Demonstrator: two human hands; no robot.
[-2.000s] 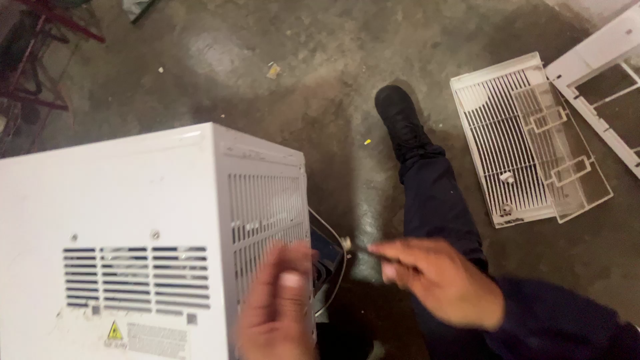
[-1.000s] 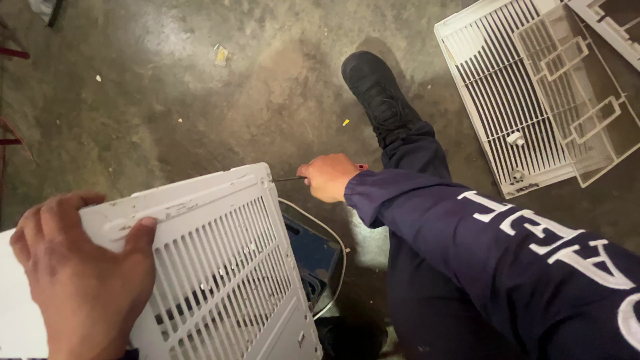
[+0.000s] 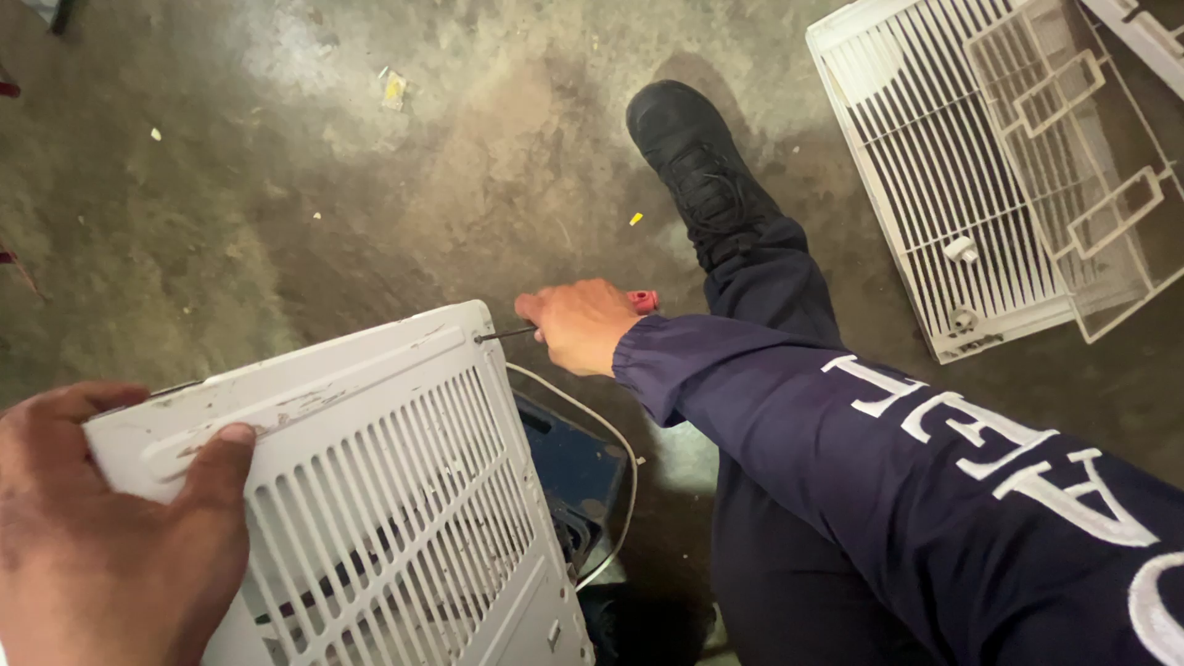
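My left hand (image 3: 139,527) grips the top left corner of a white metal housing (image 3: 370,356) with louvred slots, its thumb on the slotted face and its fingers over the edge. In my right hand (image 3: 583,324) is a screwdriver (image 3: 642,301) with a red handle; most of the handle is hidden by the hand. Its dark shaft runs left, and the tip meets a screw spot near the housing's upper right corner. Whether the tip sits in a screw head is too small to tell.
Beside the housing lies a dark blue case (image 3: 573,462) with a white cable (image 3: 634,490) looping past it. A white slatted grille (image 3: 888,185) with a mesh filter frame (image 3: 1091,185) on it lies on the concrete floor at right. My black shoe (image 3: 689,157) stands between.
My left hand has moved onto the housing's corner, and the screwdriver in my right hand has come to the other corner. The housing now shows its slotted face more. The view has shifted.
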